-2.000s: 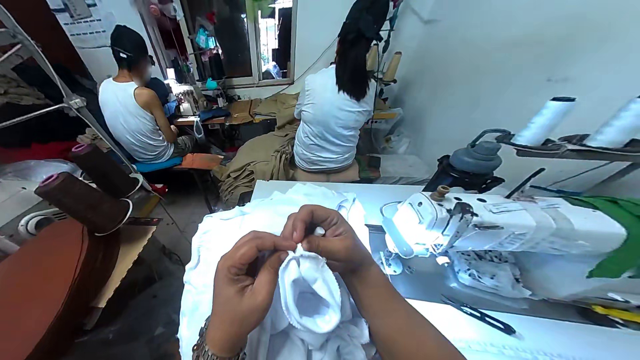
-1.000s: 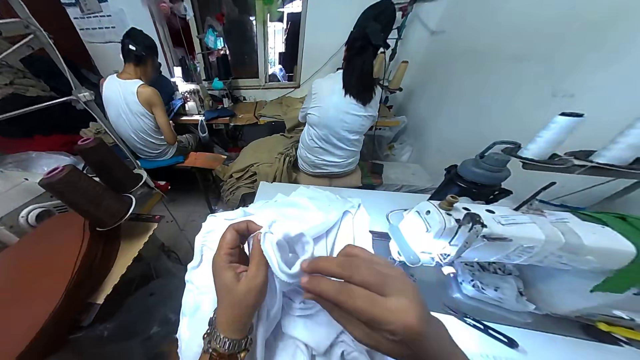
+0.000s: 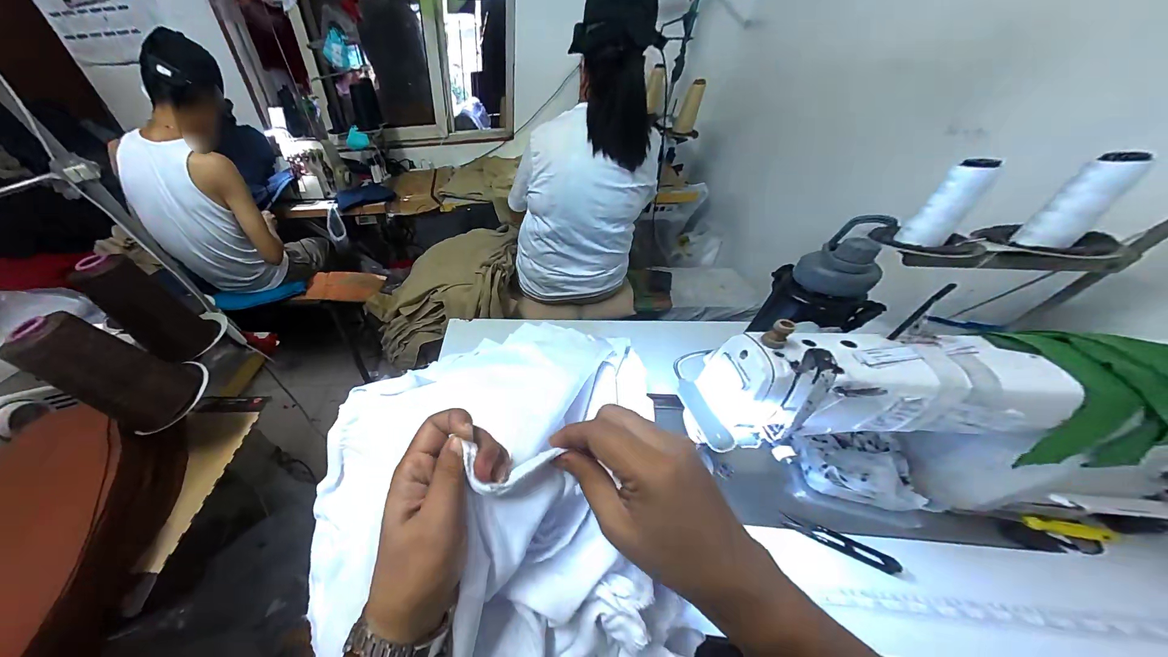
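White fabric (image 3: 538, 392) lies heaped over the near end of the white sewing table, under and around both hands. My left hand (image 3: 433, 511), with a metal watch at the wrist, pinches one end of a folded white edge between thumb and fingers. My right hand (image 3: 639, 493) grips the same edge a little to the right, between thumb and forefinger. The edge sags in a short curve between them. Right of my hands stands a white sewing machine (image 3: 876, 383) with its lamp lit. Black thread snips (image 3: 844, 545) rest on the table in front of it.
Two white thread cones (image 3: 949, 203) stand on a rack at the right, beside a grey-topped bottle (image 3: 838, 266). Green cloth (image 3: 1095, 392) drapes over the machine. Brown thread cones (image 3: 105, 370) are at the left. Two people (image 3: 584, 201) sit ahead near khaki cloth (image 3: 452, 283).
The round opening of white fabric held up earlier is now a folded edge stretched between both hands. My right hand has changed its hold from spread fingers to a pinch.
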